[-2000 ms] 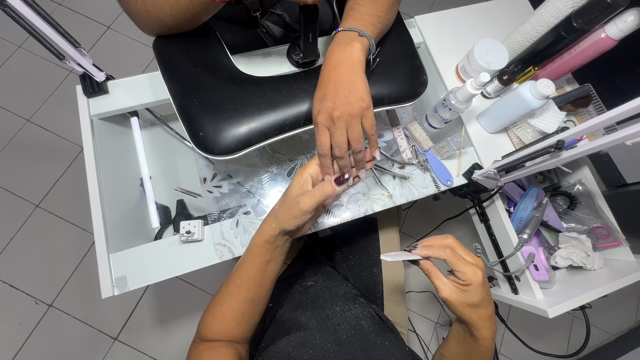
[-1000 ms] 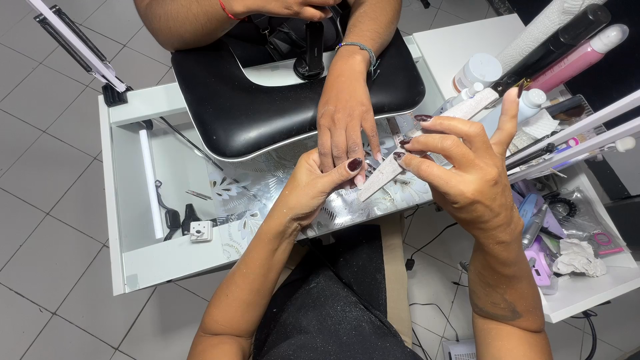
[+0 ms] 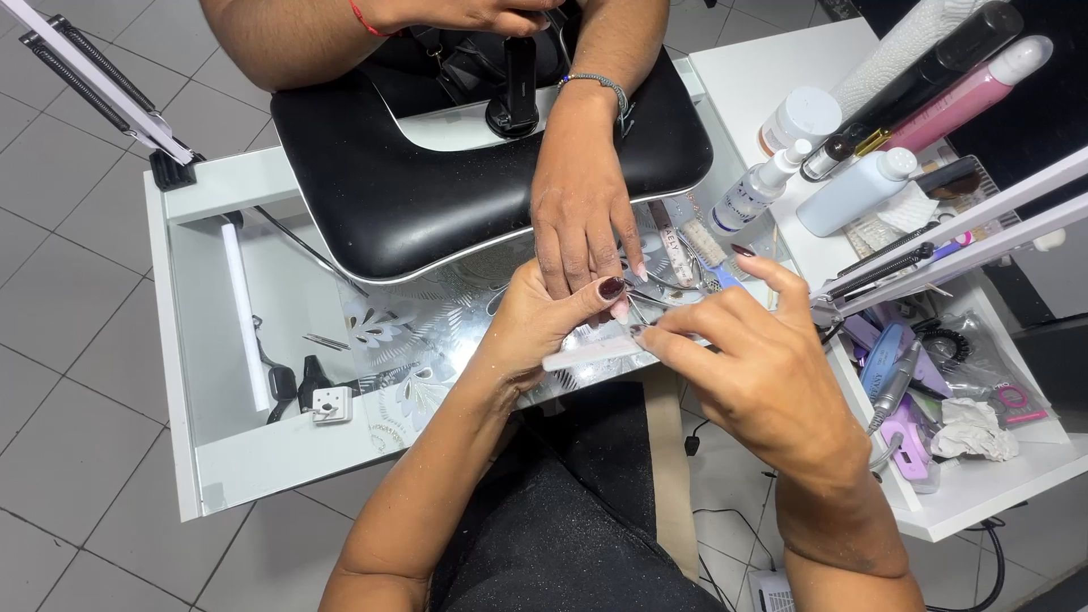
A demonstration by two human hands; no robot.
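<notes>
My left hand (image 3: 544, 314) grips the fingers of another person's hand (image 3: 586, 221), thumb on top near a fingertip. That hand hangs over the front of a black padded armrest (image 3: 442, 195) and wears a braided bracelet. In my right hand (image 3: 739, 357) is a pale nail file (image 3: 591, 351), pinched at one end between thumb and fingers, its free end pointing left beneath the person's fingertips. My nails are dark red. Metal nippers (image 3: 650, 297) and a blue-handled nail brush (image 3: 705, 246) lie on the glass top just beyond my right hand, partly hidden.
Right of the glass table (image 3: 399, 331) stand a spray bottle (image 3: 752, 197), a light blue bottle (image 3: 854, 194), a white jar (image 3: 799, 121) and a pink can (image 3: 969, 98). An open drawer (image 3: 986, 501) holds tools and crumpled tissue. A white lamp arm (image 3: 977, 225) reaches over the right side.
My right hand has come up from the lower right to the person's fingertips. The file, upright and slanting a second ago, now lies nearly level. My left hand still holds the person's fingers.
</notes>
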